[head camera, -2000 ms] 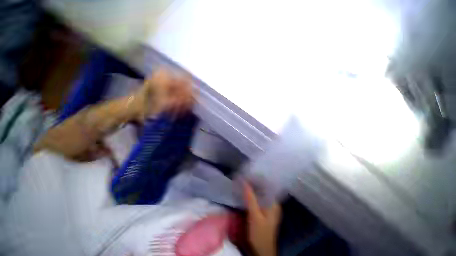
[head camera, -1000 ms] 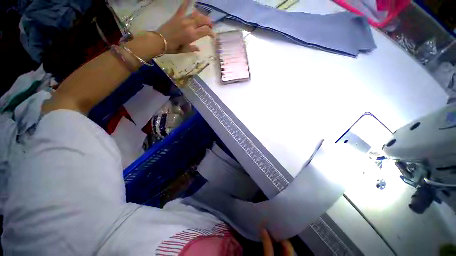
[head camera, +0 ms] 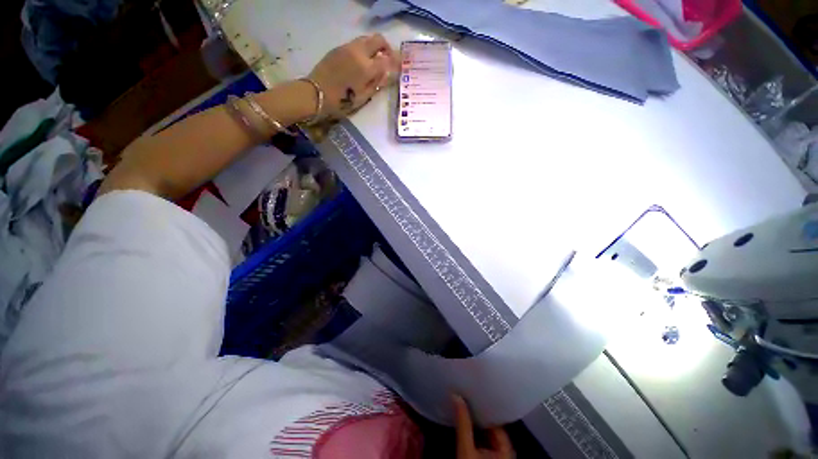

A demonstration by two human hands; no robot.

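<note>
A curved light blue-grey cut piece (head camera: pixel 502 376) runs from my lap over the table edge towards the needle area, where lamp glare hides its end. My right hand (head camera: pixel 480 437), cut off by the bottom edge, holds the piece's lower edge with a finger laid against the cloth. My left hand (head camera: pixel 359 73) rests on the table with curled fingers, close against the left side of a smartphone (head camera: pixel 426 94). The phone lies flat with a lit list on its screen. The needle area (head camera: pixel 668 309) is washed out by glare.
The sewing machine head (head camera: pixel 758 255) stands at right, with a black ribbed cylinder (head camera: pixel 743 372) below it. Stacked cut pieces (head camera: pixel 574 49) lie at the far side near a pink basket (head camera: pixel 695 36). A ruler (head camera: pixel 417 235) lines the table edge above a blue crate (head camera: pixel 287 282).
The blurred view has become clear. Since one second ago, my left hand's spread fingers have curled in and moved down beside the phone. My right hand stays at the cloth, with a little more of it showing.
</note>
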